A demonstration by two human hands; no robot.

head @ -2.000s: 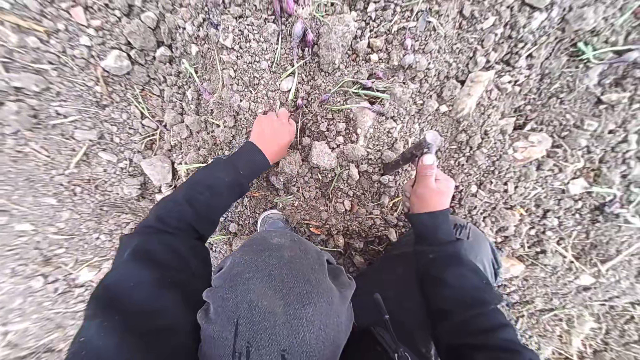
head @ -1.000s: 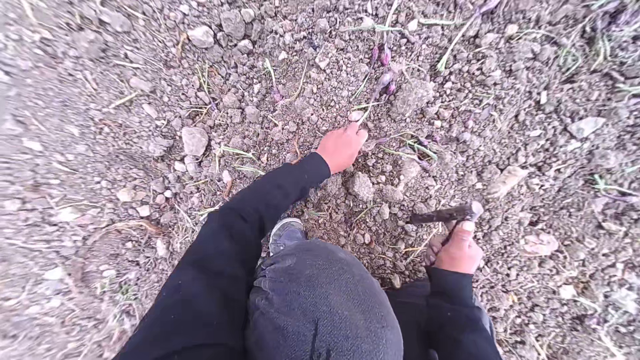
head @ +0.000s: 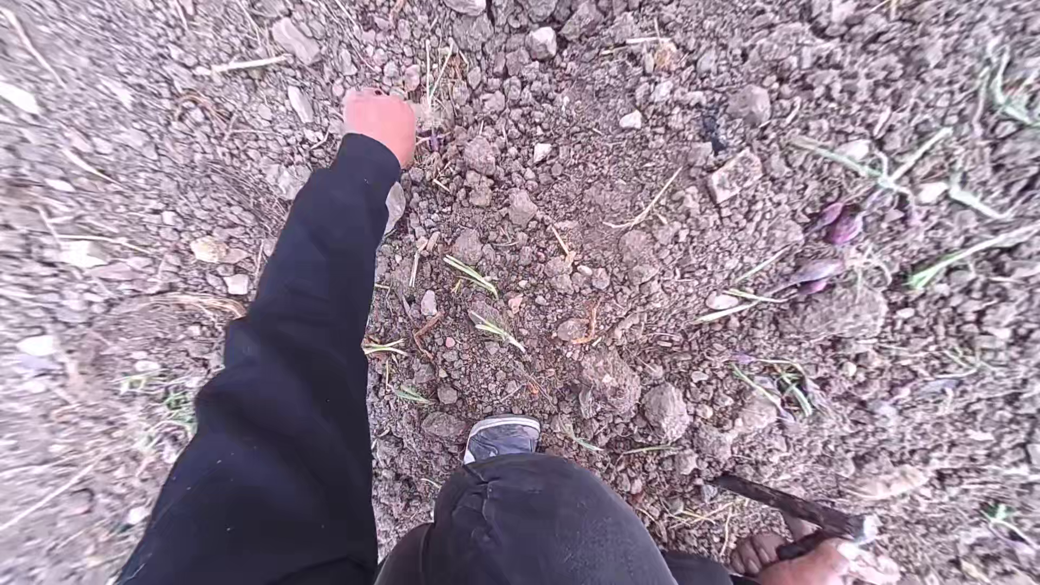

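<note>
My left hand (head: 380,123) reaches out at the upper left, low over the stony soil, its fingers mostly hidden behind the back of the hand. A bit of purple stem (head: 435,141) and dry stalks lie just right of it. At the bottom right my right hand (head: 800,561) is closed around a hand tool (head: 792,505) with a dark, soil-caked bar; its exact kind is not clear. Purple onion-like bulbs (head: 845,226) with green stalks lie on the ground at the right, and more purple bulbs (head: 815,275) lie just below them.
Cloddy soil with stones surrounds both hands. My shoe (head: 502,437) and bent knee (head: 552,520) are at the lower middle. A larger clod (head: 609,382) sits ahead of the knee, and a pale block-like stone (head: 734,175) lies at the upper right.
My left hand has moved away from the purple bulbs, out to the upper left. The right hand still grips the tool, now lower in view. The view has shifted.
</note>
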